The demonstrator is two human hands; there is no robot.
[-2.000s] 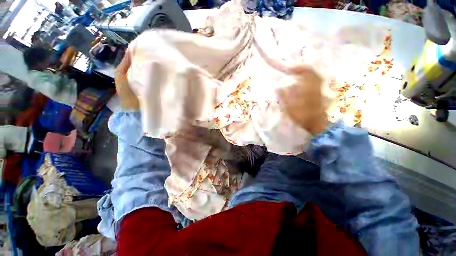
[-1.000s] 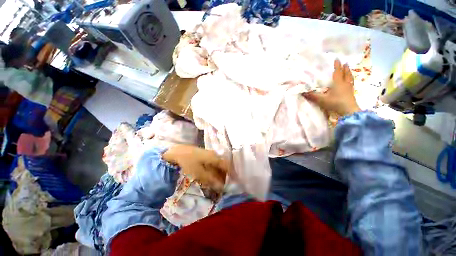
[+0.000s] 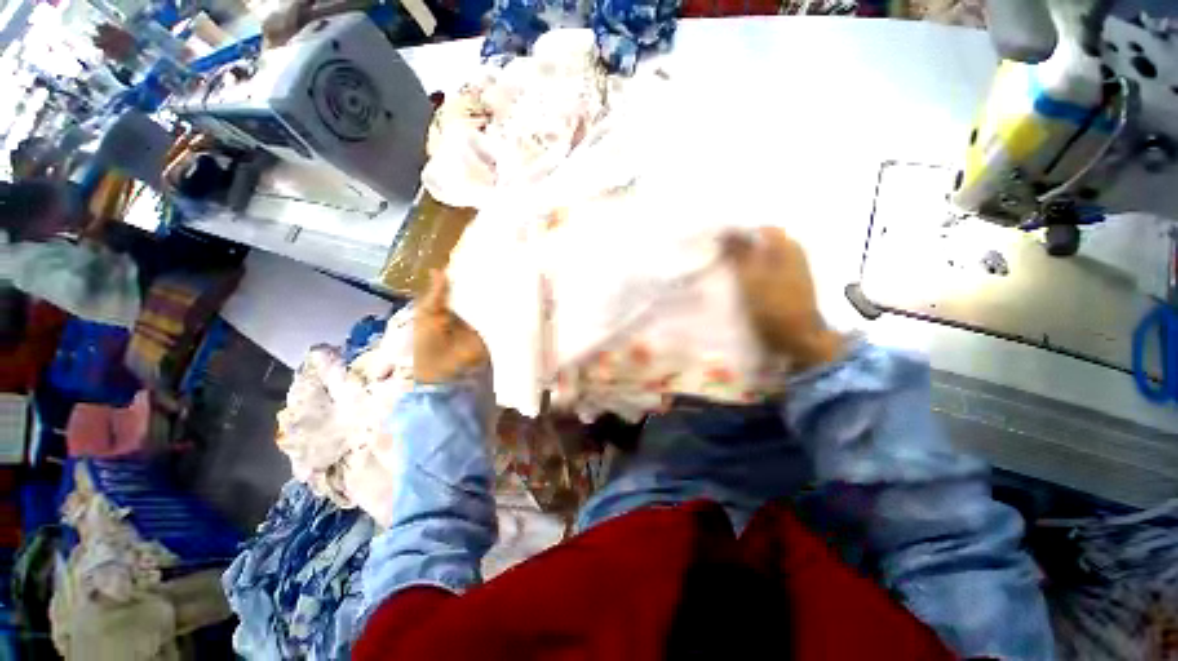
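Observation:
A pale pink-cream garment piece with orange-red flowers [image 3: 633, 310] is stretched between my hands over my lap and the table's front edge. My left hand [image 3: 448, 338] holds its left side, and my right hand [image 3: 782, 300] grips its right side. Both hands are slightly blurred and their fingertips are partly hidden. More cream floral cloth [image 3: 517, 123] lies crumpled on the table behind the piece. The sewing machine head [image 3: 1053, 142] stands at the right, with its needle area away from the cloth.
Blue scissor handles [image 3: 1154, 351] lie at the right edge. A second machine [image 3: 346, 97] stands upper left, near brown taped cardboard [image 3: 424, 245]. Blue floral cloth [image 3: 633, 29] lies at the far table edge. Cream floral [image 3: 323, 426] and blue [image 3: 300, 562] heaps sit left of my lap.
My left hand has risen from the lap and now holds the piece. My right hand has moved left and down from beside the machine. The cloth is off the machine's needle area.

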